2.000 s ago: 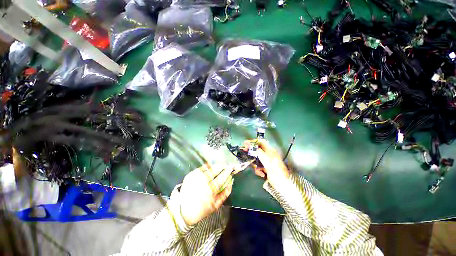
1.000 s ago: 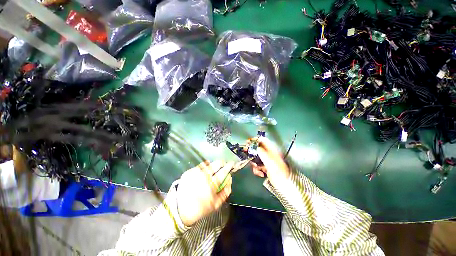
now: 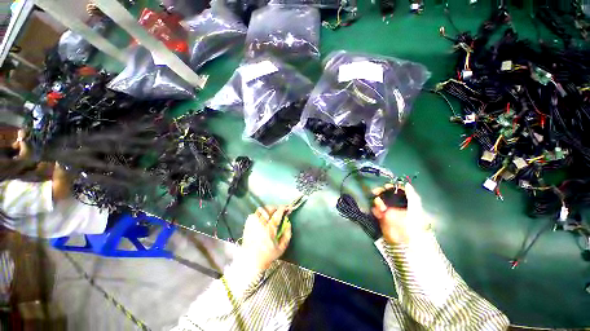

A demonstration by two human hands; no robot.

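Note:
My left hand [image 3: 265, 234] holds the screwdriver [image 3: 283, 223], its yellow-green handle in the fingers and its slim shaft pointing up and right to the lower edge of the screw heap [image 3: 311, 179]. My right hand [image 3: 404, 214] holds a black housing [image 3: 393, 198], partly hidden by the fingers. Fine wires and a small connector show at its top. A bundled black cable [image 3: 353, 208] hangs from it to the left, over the green mat. The hands are apart.
Two open plastic bags [image 3: 360, 97] of black parts lie behind the screws. A pile of cabled boards [image 3: 530, 123] is at right. A black cabled unit [image 3: 240, 176] lies left of the screws, by the left pile [image 3: 129, 139]. Another person's white sleeve [image 3: 55, 208] is at far left, near a blue stool [image 3: 116, 238].
My hands have moved apart. The screwdriver has left the housing for the screw heap. The right hand has turned the housing, and its cable bundle now shows. The view has shifted left.

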